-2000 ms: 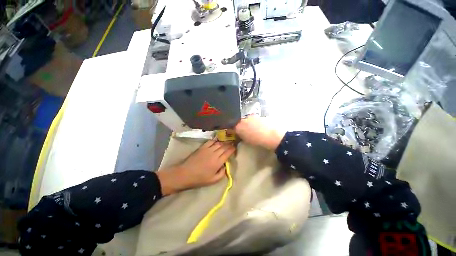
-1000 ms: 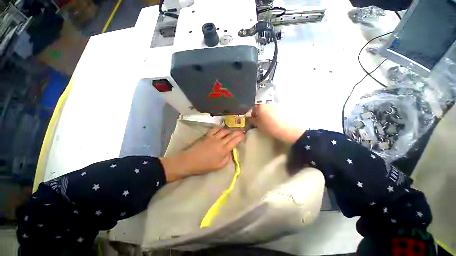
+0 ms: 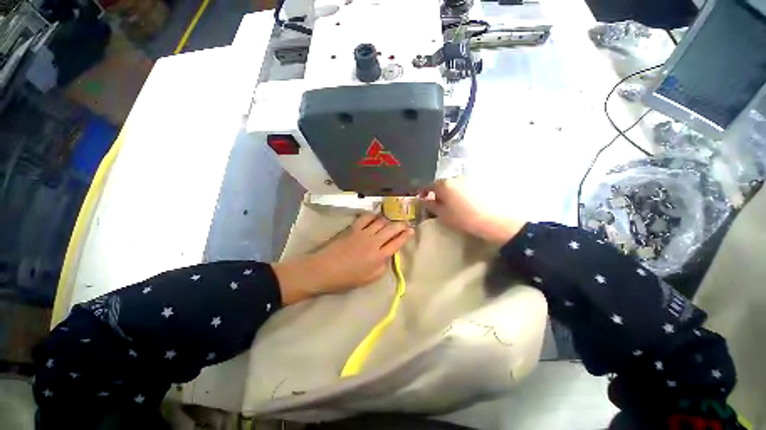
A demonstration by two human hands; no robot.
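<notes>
The beige bag body (image 3: 453, 294) lies spread in front of the sewing machine, its far edge under the dark grey head (image 3: 372, 138). A yellow strip (image 3: 382, 327) runs down its middle. A yellow clamp part (image 3: 399, 208) shows just below the head. My left hand (image 3: 357, 252) lies flat on the bag, fingertips just below the clamp and at the top of the yellow strip. My right hand (image 3: 462, 210) is right of the clamp, fingertips at the bag's edge beside the head. What the right fingertips pinch is too small to tell.
A clear plastic bag of small metal hardware (image 3: 642, 214) lies to the right, with a thin black cable (image 3: 606, 126) beside it. A tilted screen (image 3: 714, 63) stands at the upper right. A red switch (image 3: 283, 144) is left of the head. More beige material (image 3: 739, 277) is at the far right.
The view has shifted, so the machine sits lower and further right than at first. Both hands stay at the clamp; the right fingertips remain beside it. The bag has barely moved under them.
</notes>
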